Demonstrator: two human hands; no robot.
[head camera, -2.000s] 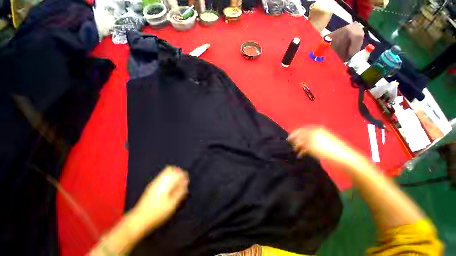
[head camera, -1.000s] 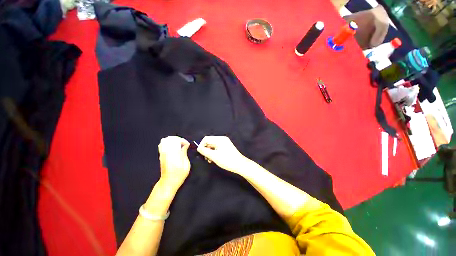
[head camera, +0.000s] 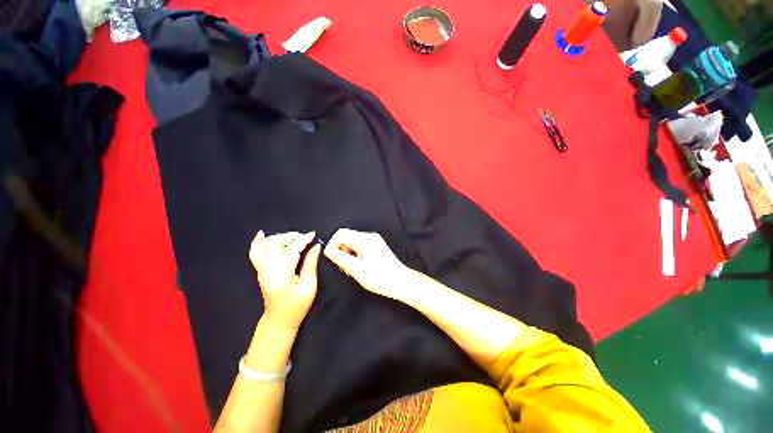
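A large black garment (head camera: 254, 178) lies spread before me, with a dark blue-grey lining (head camera: 178, 80) at its far end. My left hand (head camera: 286, 271) is over the garment, with thumb and forefinger pinched on a tiny dark piece at the fingertips, too small to name. My right hand (head camera: 364, 260) is close beside it, its fingertips pinched at the same spot. A tiny bright glint shows between the two hands; the needle itself cannot be made out clearly. Thin dark thread (head camera: 508, 95) curls on the red cloth near the thread snips (head camera: 553, 130).
On the red tablecloth (head camera: 441, 127) stand a round tin (head camera: 428, 32), a black thread cone (head camera: 521, 36) and a red-orange spool (head camera: 583, 27). A whitish piece (head camera: 307, 35) lies beyond the garment. A black garment pile (head camera: 51, 211) is at left, a water bottle (head camera: 699, 76) and white strips (head camera: 667, 237) at right.
My right hand came in from the right edge of the garment to meet my left hand at its middle. Thread now shows more clearly on the red cloth below the black cone.
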